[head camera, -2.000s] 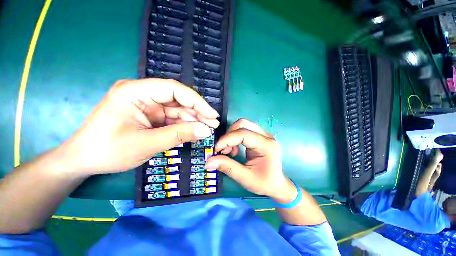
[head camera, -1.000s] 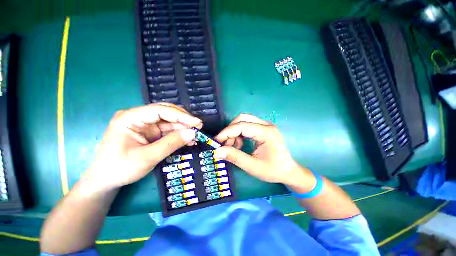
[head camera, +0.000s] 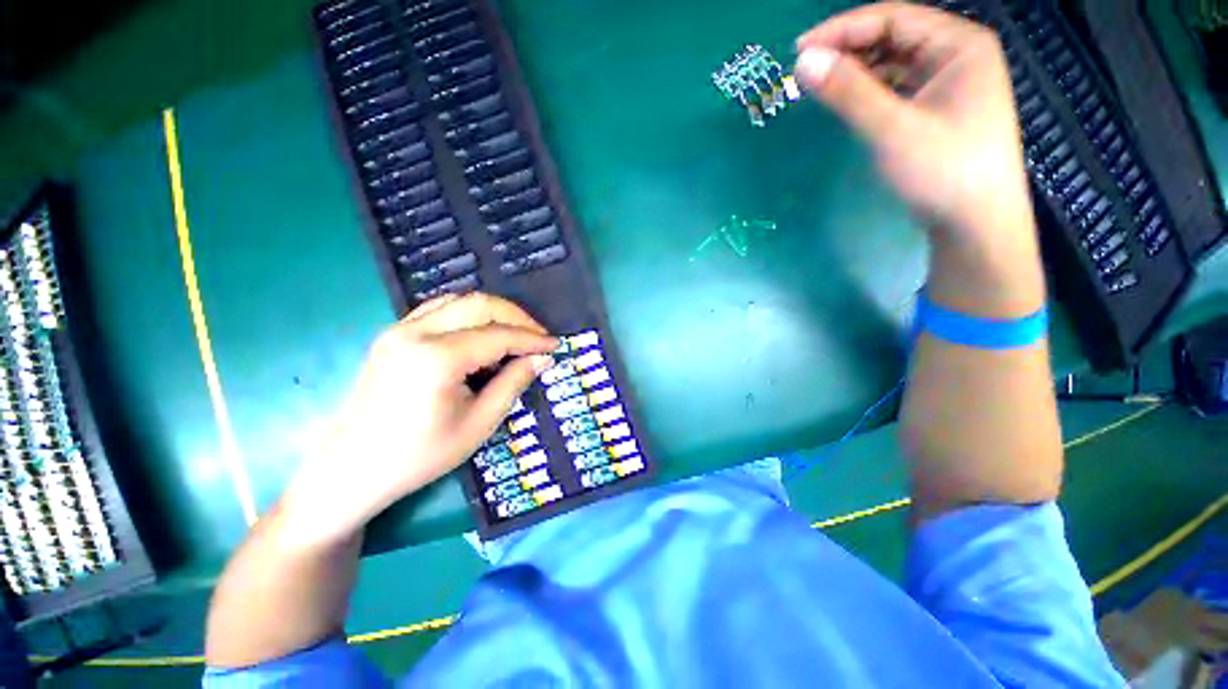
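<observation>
The slotted working tray (head camera: 582, 289) lies in front of me, with black parts (head camera: 508, 168) in its far columns and bright circuit board assemblies (head camera: 601, 427) in two near columns. My left hand (head camera: 431, 390) is over the tray, thumb and index pinched at the left end of the top board (head camera: 579, 343) in the right near column. This hand hides part of the left column. My right hand (head camera: 929, 115) is at the far right. Its fingertips are at the right edge of the board cluster (head camera: 754, 84) on the mat; whether they grip it cannot be told.
Pale green scraps (head camera: 734, 237) lie on the mat right of the working tray. A board supply tray (head camera: 101, 505) is at the far left. A black-part tray (head camera: 1098, 189) is at the right, with a plain dark strip (head camera: 1165, 101) beside it. Yellow tape (head camera: 202, 323) marks the mat.
The board held between both hands above the tray is now down at the right column's top slot, under my left fingertips. My right hand has let go and moved away to the cluster.
</observation>
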